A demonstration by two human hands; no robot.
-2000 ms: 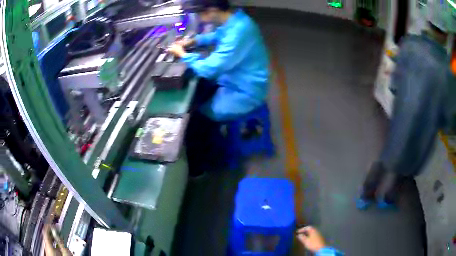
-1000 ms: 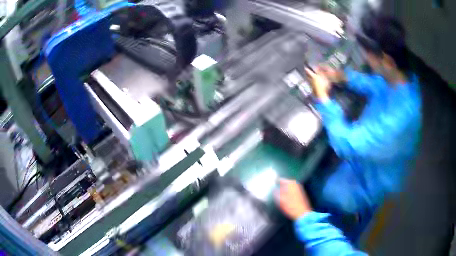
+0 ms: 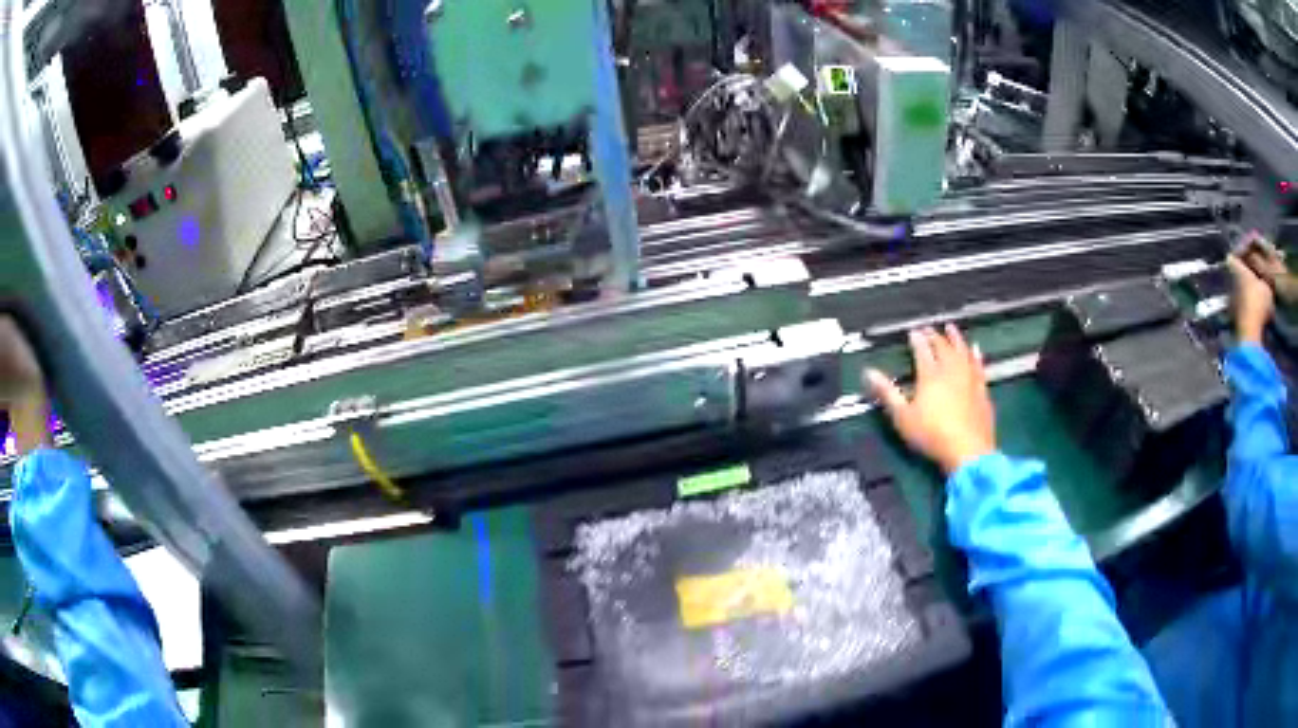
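Observation:
A wide black tray (image 3: 918, 661) lies on the bench, low in the picture, holding many tiny silvery rings (image 3: 840, 569) around a yellow-tan patch (image 3: 733, 597). A green label (image 3: 713, 481) is on its far edge. My right hand (image 3: 942, 398) is above the bench just beyond the tray's far right corner, palm down, fingers apart, holding nothing visible. My left hand (image 3: 20, 381) is at the far left edge, partly cut off and beside a grey post; its fingers cannot be made out.
The grey post (image 3: 135, 384) slants across the left. Conveyor rails (image 3: 570, 384) run behind the bench, with a yellow hose (image 3: 373, 467) hanging from them. A stack of black plates (image 3: 1139, 356) stands at right, beside another worker's hands (image 3: 1253, 285). A white sheet (image 3: 168, 605) lies at left.
The view has swung from the aisle and stool round to face the bench and tray. My right hand has moved to the tray's far side. My left hand has come into view at the left.

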